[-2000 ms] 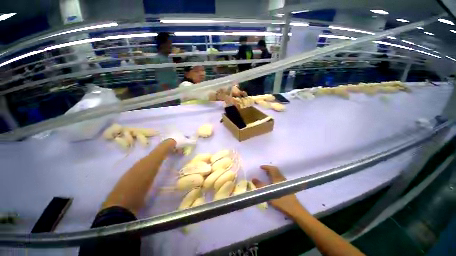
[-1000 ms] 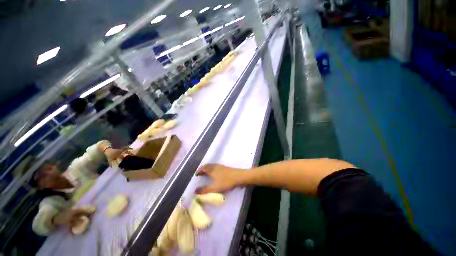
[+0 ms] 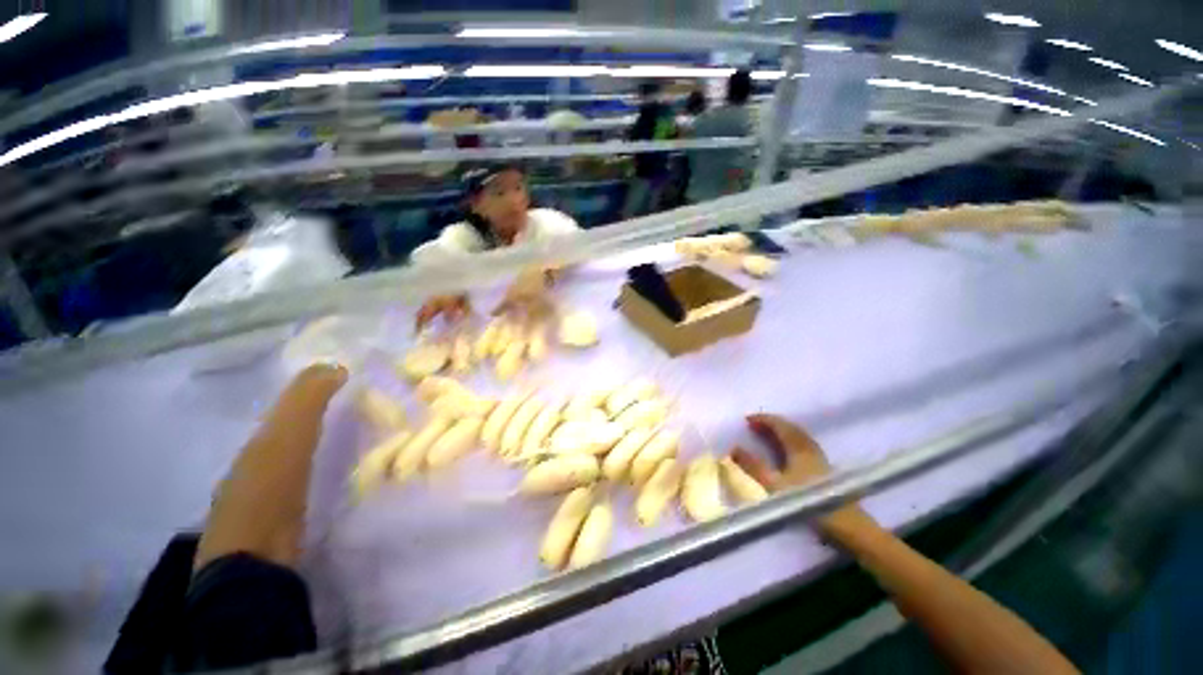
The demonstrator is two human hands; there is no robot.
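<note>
Many cream oval bodies (image 3: 582, 433) lie in a spread group on the white upper shelf (image 3: 897, 356), some side by side in rows, with thin cords among them. My left hand (image 3: 321, 373) is at the left of the group, blurred; a pale white shape, possibly a glove, shows at its fingers, and I cannot tell whether it holds anything. My right hand (image 3: 788, 462) is at the right end of the group, thumb and fingers apart, beside the rightmost cream body, with nothing visible in it.
A small open carton (image 3: 687, 330) with a dark object stands beyond the group. A person (image 3: 499, 218) across the shelf has both hands near more cream bodies. A metal rail (image 3: 633, 568) crosses in front. A white plastic bag (image 3: 271, 270) is at the left, and more cream bodies line the far right.
The view has swung back from the right. Compared with the oldest frame, the cream bodies are spread wider to the left, and the person opposite has hands nearer the group. My left hand is farther left.
</note>
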